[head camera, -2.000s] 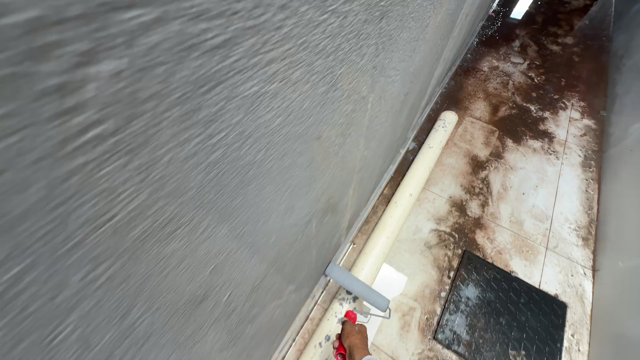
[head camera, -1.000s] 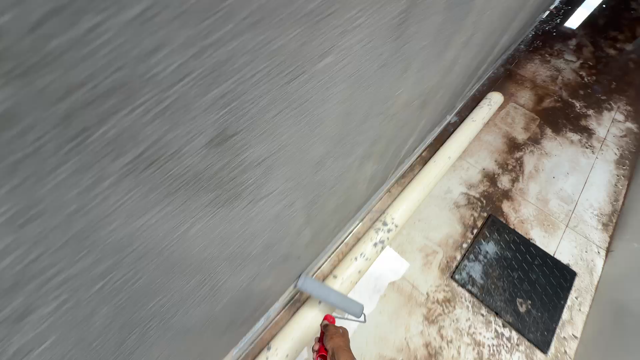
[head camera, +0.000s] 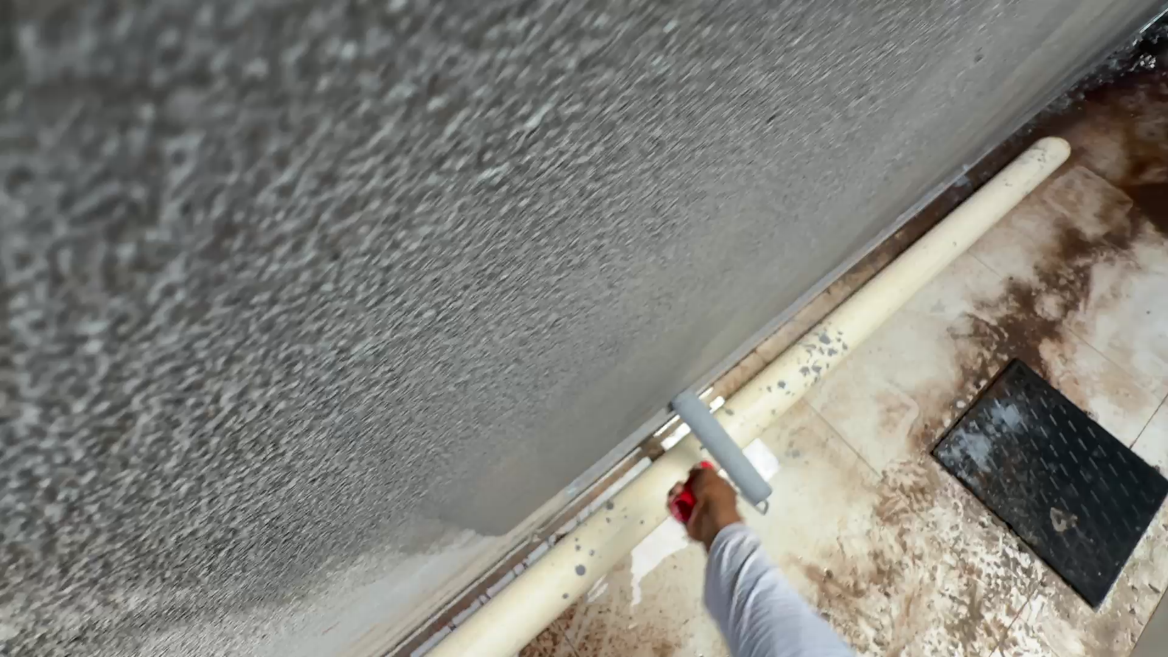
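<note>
My right hand (head camera: 707, 506), in a light grey sleeve, is closed around the red handle of a paint roller (head camera: 724, 449). Its grey roller cover slants over the cream pipe (head camera: 849, 319), and the cover's upper end is at the foot of the rough grey wall (head camera: 438, 274). From this view I cannot tell whether the cover touches the wall or the pipe. Lower on the wall, at the bottom left, a paler patch (head camera: 392, 570) shows. Grey spots mark the pipe. My left hand is out of view.
A black textured slab (head camera: 1058, 474) lies on the stained tile floor (head camera: 876, 538), right of the pipe. White material (head camera: 655, 555) shows on the floor just beside the pipe. The pipe runs along the wall's base to a rounded end at the upper right.
The roller stays at the wall's foot but is turned more steeply, and more of my forearm shows. The view has shifted, with more of the pipe's near part in it.
</note>
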